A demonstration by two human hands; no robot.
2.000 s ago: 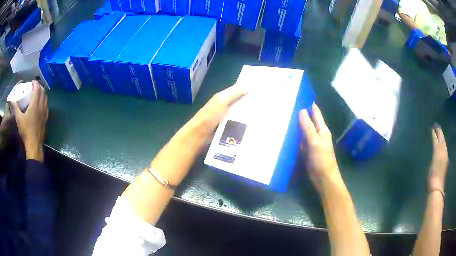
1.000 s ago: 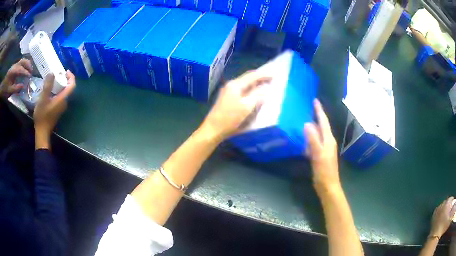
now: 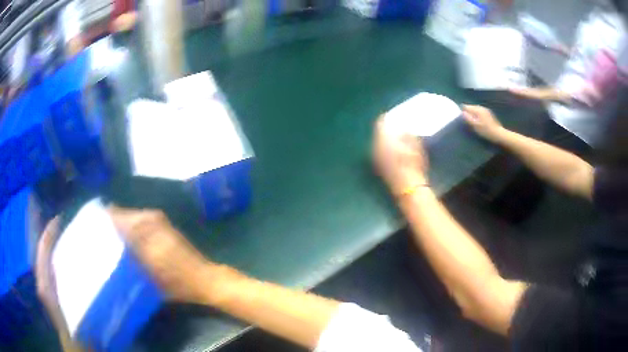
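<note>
A blue and white carton (image 3: 124, 295) is at the lower left, tilted and blurred, its white face turned up and left. My right hand (image 3: 162, 251) holds its right side; my white-sleeved forearm comes in from the bottom. My left hand (image 3: 45, 271) is blurred on its left side, mostly hidden by the carton and cut off below. An open carton (image 3: 224, 187) stands on the green table (image 3: 303, 124) beyond my right hand, its white flaps up.
Closed blue cartons (image 3: 41, 103) stand along the left edge. A pale upright divider (image 3: 163, 41) is behind the open carton. At right, a neighbour in dark sleeves holds a white object (image 3: 423, 113). Another person in light clothing is at the back right with a white piece (image 3: 492, 58).
The view has swung right, so my hands and the carton now lie at lower left and more neighbours show. The carton is still held in both hands and has been turned.
</note>
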